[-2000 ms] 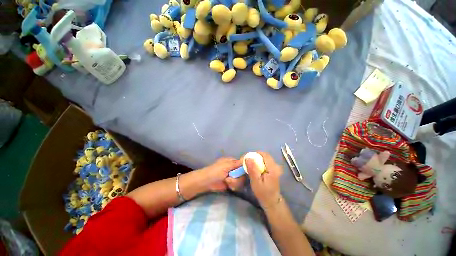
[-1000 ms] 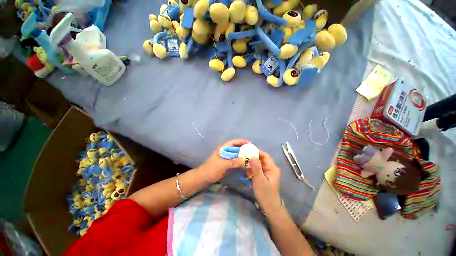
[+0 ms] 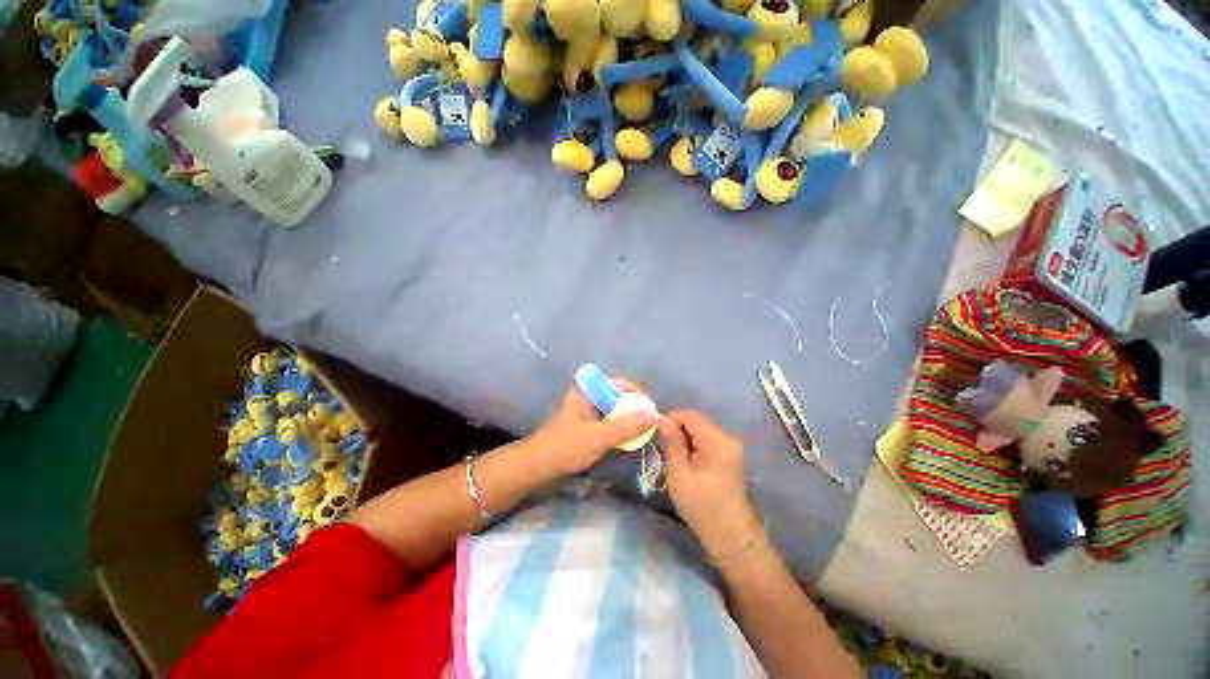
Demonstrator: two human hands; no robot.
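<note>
A small plush toy point(image 3: 632, 414) with a pale, overexposed round end and a blue part is held above the table's near edge. My left hand point(image 3: 581, 427) is closed around it, with the blue part pointing up and left. My right hand point(image 3: 706, 467) is just right of the toy with thumb and fingers pinched near the pale ball. A thin yellowish loop point(image 3: 650, 470) hangs below the ball between the hands. What the right fingertips pinch is too small to tell; no needle can be made out.
Silver thread snips point(image 3: 794, 414) lie open right of my hands. Piled plush toys point(image 3: 637, 80) lie at the back. A carton point(image 3: 159, 438) of toys stands left, spray bottles point(image 3: 259, 157) upper left. A doll point(image 3: 1062, 438) on striped fabric and a red-white box point(image 3: 1091, 252) lie right.
The toy has turned so its blue part points up and left. My right hand has moved slightly off the ball to its right side, and the hanging loop now shows.
</note>
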